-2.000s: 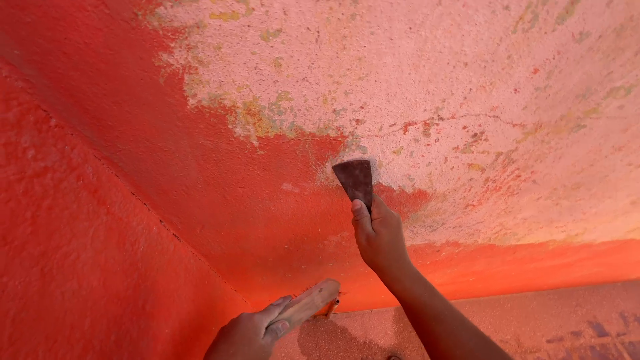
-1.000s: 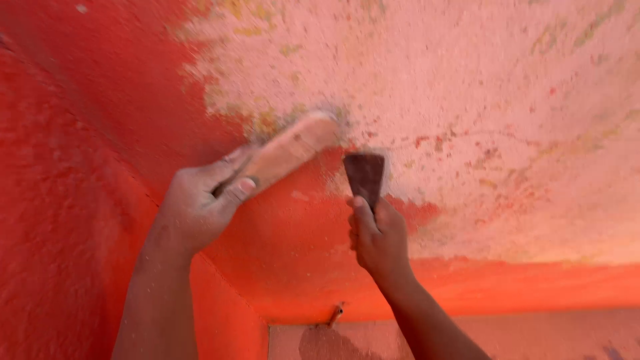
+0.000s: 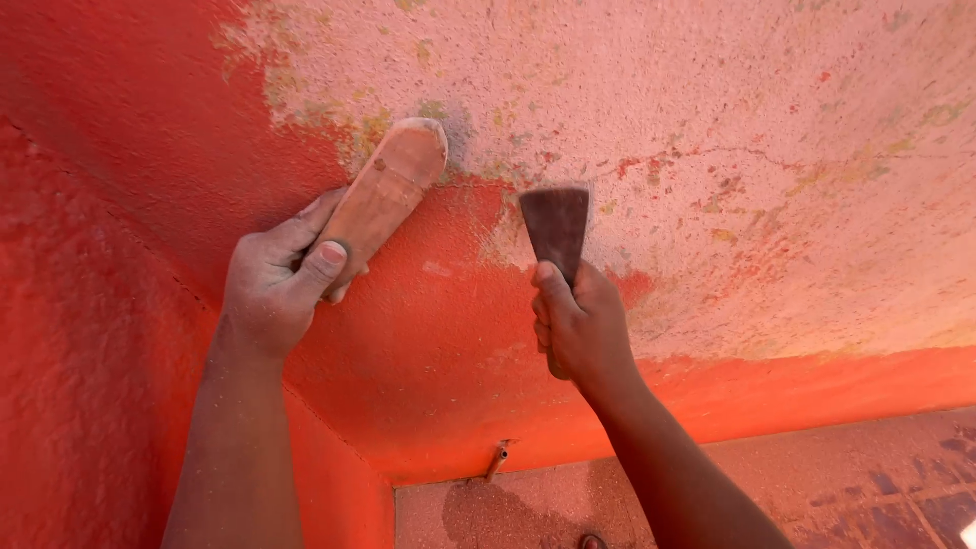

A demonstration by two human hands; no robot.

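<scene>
My left hand (image 3: 278,286) grips a flat, round-ended piece of wood (image 3: 389,191), dusty and worn. Its far end lies at the border between the red paint and the bare pinkish plaster of the wall (image 3: 686,91). My right hand (image 3: 583,320) is closed around the handle of a paint scraper (image 3: 557,225) with a dark, flared blade. The blade's wide edge is at the wall, on the pale plaster just right of a tongue of red paint (image 3: 473,221). Fine dust coats the left hand.
A second red wall (image 3: 69,343) meets this one in a corner on the left. Low on the wall, a short pipe (image 3: 497,461) sticks out above the dusty floor (image 3: 808,480), which has a damp patch (image 3: 488,511). The tip of a shoe (image 3: 592,541) shows at the bottom edge.
From low by the pipe, my left hand with the wooden piece has risen to the paint border. The right hand still holds the scraper in nearly the same area.
</scene>
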